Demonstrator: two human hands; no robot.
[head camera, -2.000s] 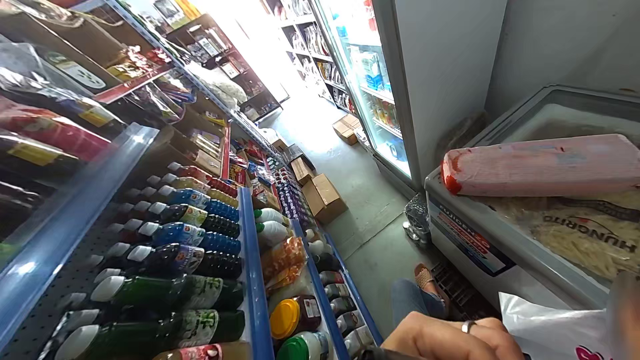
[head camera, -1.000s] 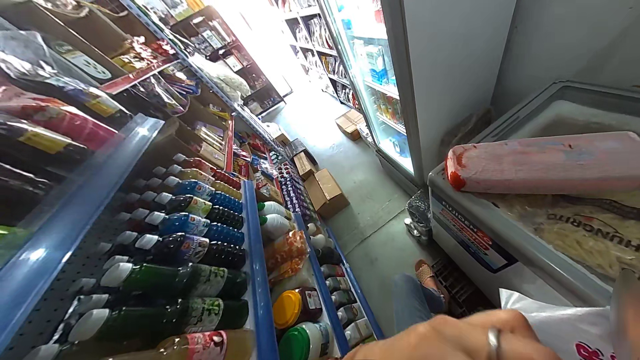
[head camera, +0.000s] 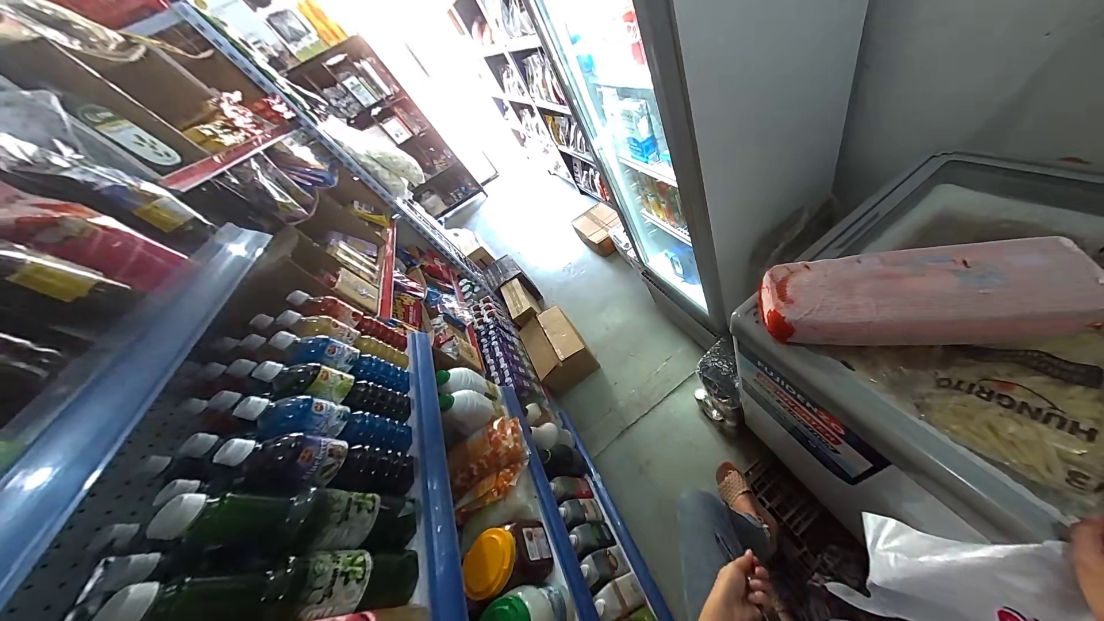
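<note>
At the bottom edge in the head view is my left hand (head camera: 737, 591), its fingers curled in front of jeans (head camera: 709, 539). Whether it holds anything is unclear. My right hand (head camera: 1088, 565) is mostly cut off at the right edge, against the end of a white plastic bag (head camera: 957, 565) with pink print; its grip is hidden. Above the bag, a long pinkish wrapped block (head camera: 931, 293) with a red end lies on a chest freezer (head camera: 871, 492). Under and beside the block is a clear printed bag of pale food strips (head camera: 1009, 431).
Shelves with blue edges (head camera: 438, 492) hold rows of drink bottles (head camera: 310, 414) and a yellow-lidded jar (head camera: 490, 562) on the left. Cardboard boxes (head camera: 561, 345) stand on the floor along the aisle. A glass-door fridge (head camera: 642, 138) is ahead; a sandalled foot (head camera: 737, 487) shows below.
My left hand, large at the bottom edge before, now shows smaller and lower, away from the white bag, with the fingers curled. The block on the freezer has not moved.
</note>
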